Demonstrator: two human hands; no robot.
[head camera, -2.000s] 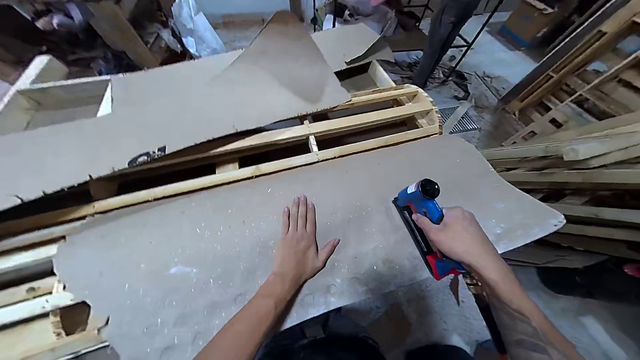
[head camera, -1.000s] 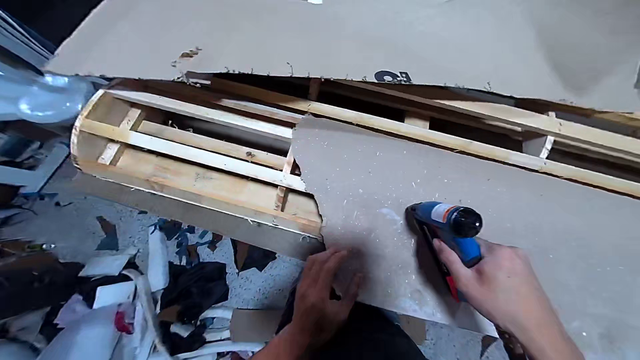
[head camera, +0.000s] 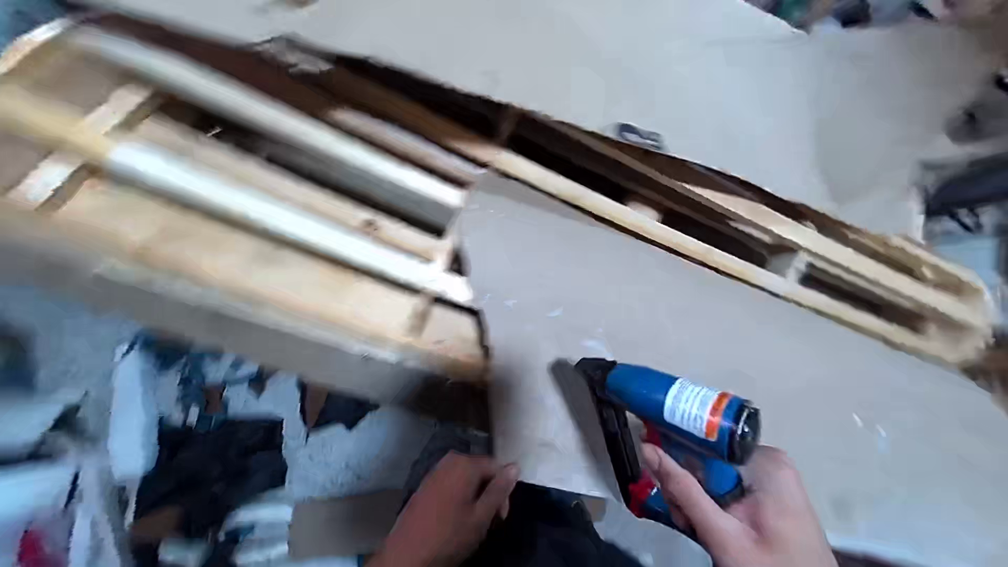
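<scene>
My right hand (head camera: 756, 504) grips a blue and black pneumatic stapler (head camera: 669, 402), held just over a grey-brown cardboard sheet (head camera: 709, 339). Its nose points left, and whether it touches the sheet cannot be told. My left hand (head camera: 457, 504) is at the sheet's near left corner, its thumb by the edge; whether it pinches the edge is unclear. The sheet covers the right part of a long wooden frame (head camera: 291, 228), whose slats and crosspieces lie bare on the left. The view is blurred.
Beyond the frame, a second large cardboard sheet (head camera: 756, 102) covers another structure. Dark fabric scraps (head camera: 213, 465) and white pieces litter the floor at lower left. A cardboard piece (head camera: 342, 520) lies near my left hand.
The view has swung left along the frame since the oldest frame. My left hand, earlier flat on the sheet, is now at its near left corner. The stapler stays in my right hand.
</scene>
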